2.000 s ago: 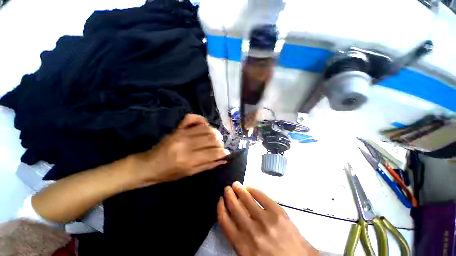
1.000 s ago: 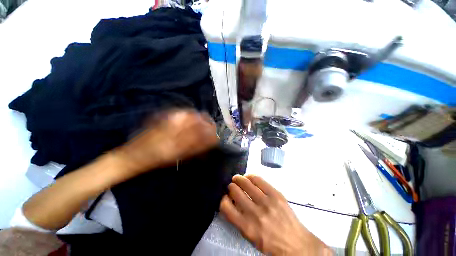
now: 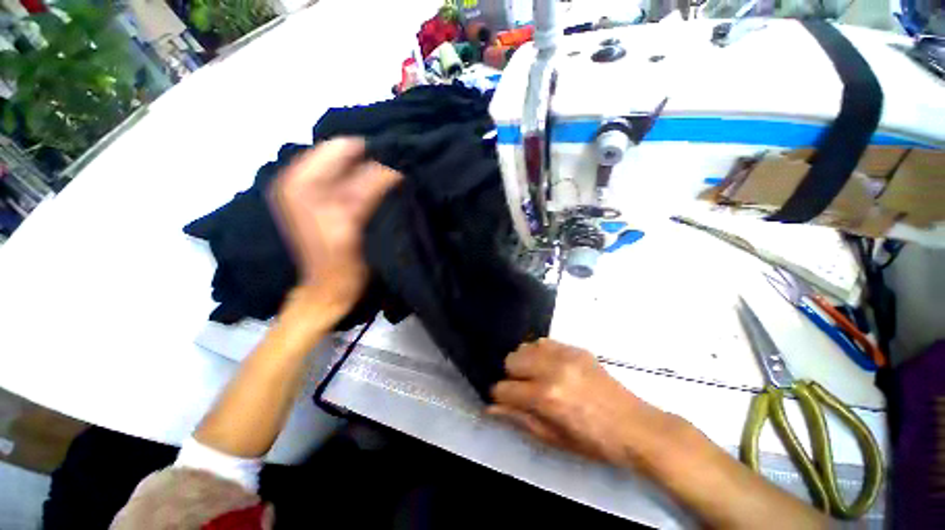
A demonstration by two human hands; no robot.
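The black garment (image 3: 446, 207) lies bunched left of the sewing machine (image 3: 674, 155), with its right part beside the needle and presser foot (image 3: 546, 248). My left hand (image 3: 326, 212) is blurred, raised over the garment's left side, with a fold of black cloth lifted at its fingertips. My right hand (image 3: 565, 399) is right of and below the needle, fingers closed on the garment's near edge. The cloth between my hands is pulled up in a slanting fold. A thin black cord hangs over the table's near edge at the left.
Gold-handled scissors (image 3: 788, 404) lie at the right, with orange and blue tools (image 3: 845, 331) behind them. A purple item (image 3: 920, 435) is at the far right. Thread spools (image 3: 456, 52) stand behind the garment. A ruler scale (image 3: 399, 385) runs along the near table edge. Dark cloth lies below the table.
My left hand has moved up and left from near the needle, lifting cloth. The garment's near part no longer spreads over the table edge. My right hand has closed on its edge. The view has widened.
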